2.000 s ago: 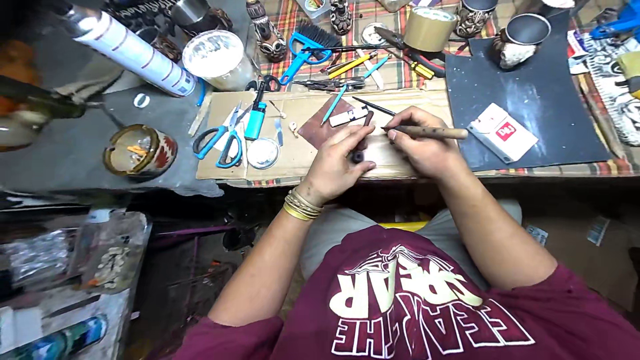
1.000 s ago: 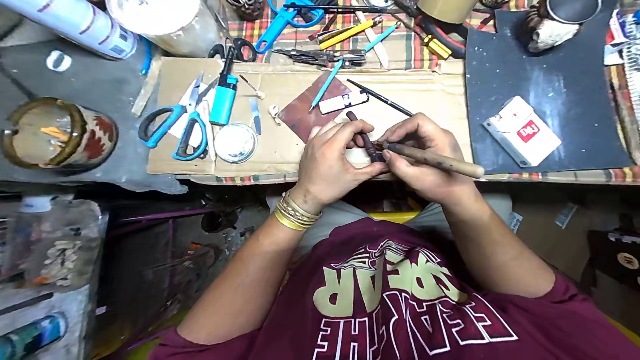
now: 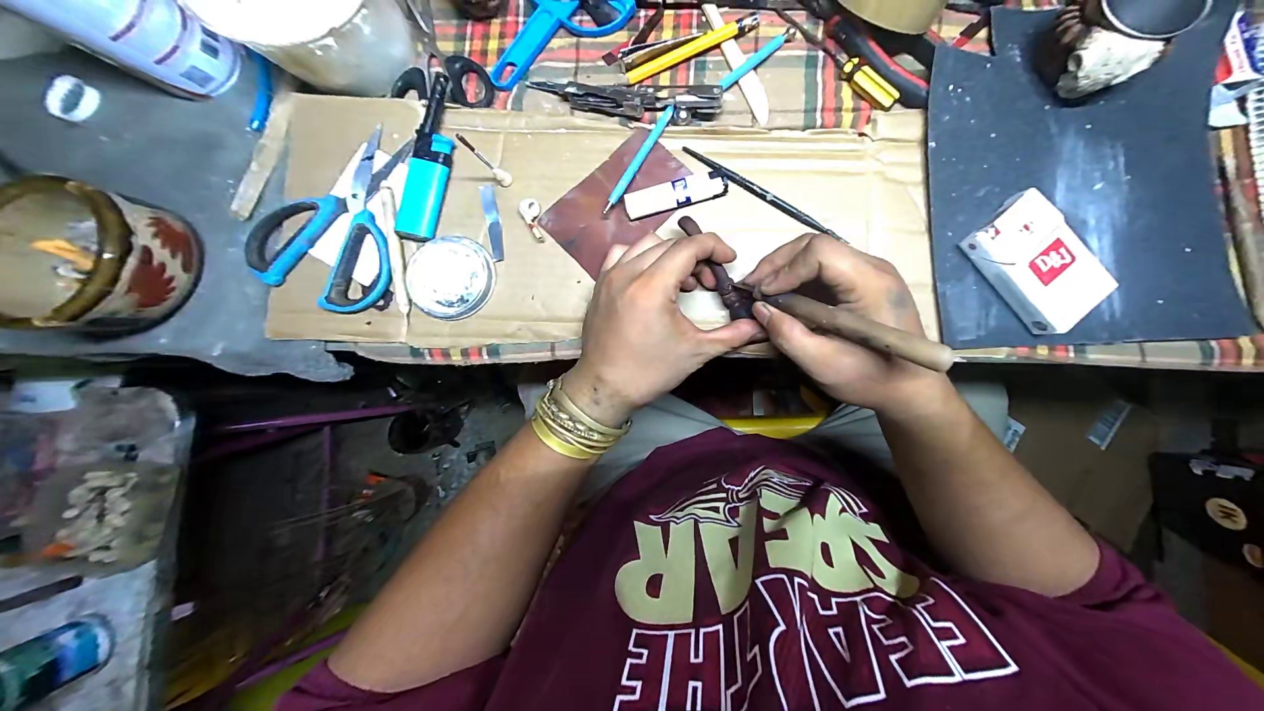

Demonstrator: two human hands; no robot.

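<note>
My left hand holds a small dark brown carved piece between thumb and fingers, over the front edge of the cardboard sheet. In my right hand is a tool with a thick wooden handle; its tip meets the dark piece, but the fingers hide its shape. Just beyond my hands lie a brown square of sandpaper or leather, a white eraser, a light-blue pencil and a thin black rod.
Blue-handled scissors, a turquoise lighter and a round tin lie left on the cardboard. A ceramic ashtray stands farther left. Right, a cigarette pack rests on a black sheet. Pliers and pencils lie behind.
The dark piece, low in my left fingers two seconds ago, now stands up between them with its narrow end pointing away. My right hand's tool remains held against it. The view has moved closer.
</note>
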